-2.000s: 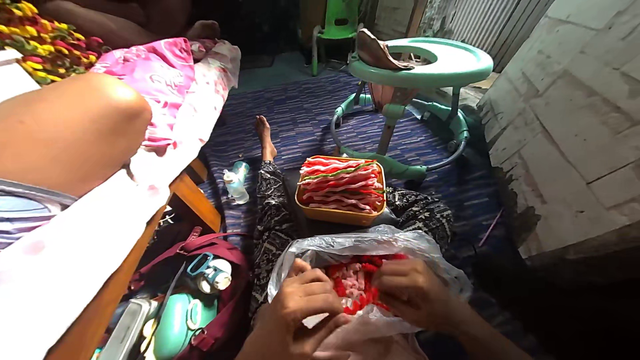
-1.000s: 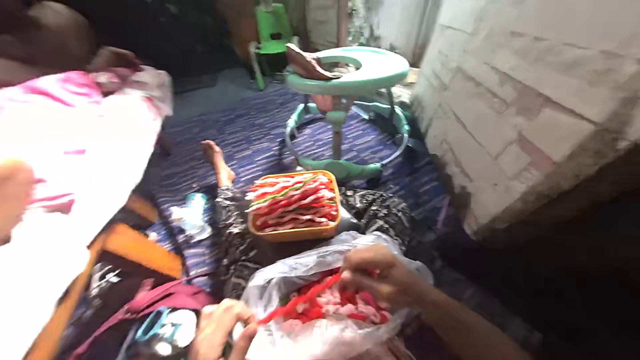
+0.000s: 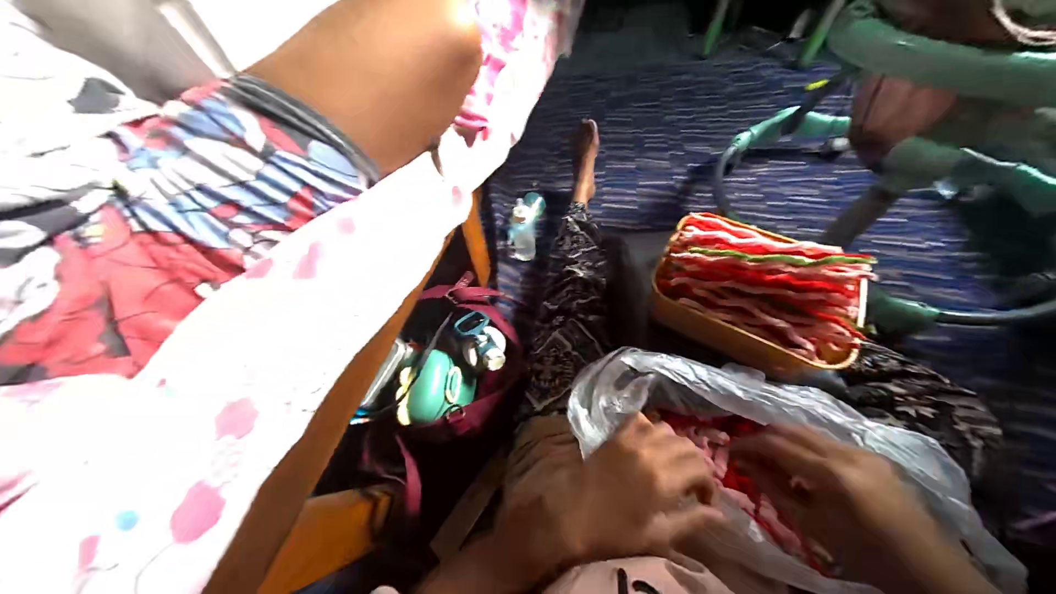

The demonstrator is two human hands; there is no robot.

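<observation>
A translucent plastic bag (image 3: pixel 792 408) lies open in my lap, with red and pink fuzzy strands (image 3: pixel 747 495) inside. Over the bag's left part is my left hand (image 3: pixel 652 478), fingers bent; blur hides whether it pinches a strand. My right hand (image 3: pixel 813 478) reaches over the strands from the right, its fingertips hidden among them. Just beyond the bag, a yellow-orange plastic container (image 3: pixel 718 334) holds a pile of red, pink and white fuzzy strands (image 3: pixel 767 285), with a green one across the top.
On the left, a person's bent leg (image 3: pixel 388 74) rests by a white, pink-spotted cloth (image 3: pixel 330 346) on a wooden-edged surface. Below are a maroon bag (image 3: pixel 495 404) with a green case (image 3: pixel 441 388) and a clear bottle (image 3: pixel 522 231). A green baby walker (image 3: pixel 916 58) stands at right.
The view has swung left and down. One second ago a red strand stretched between my hands; now they are closer together over the bag, and no stretched strand shows.
</observation>
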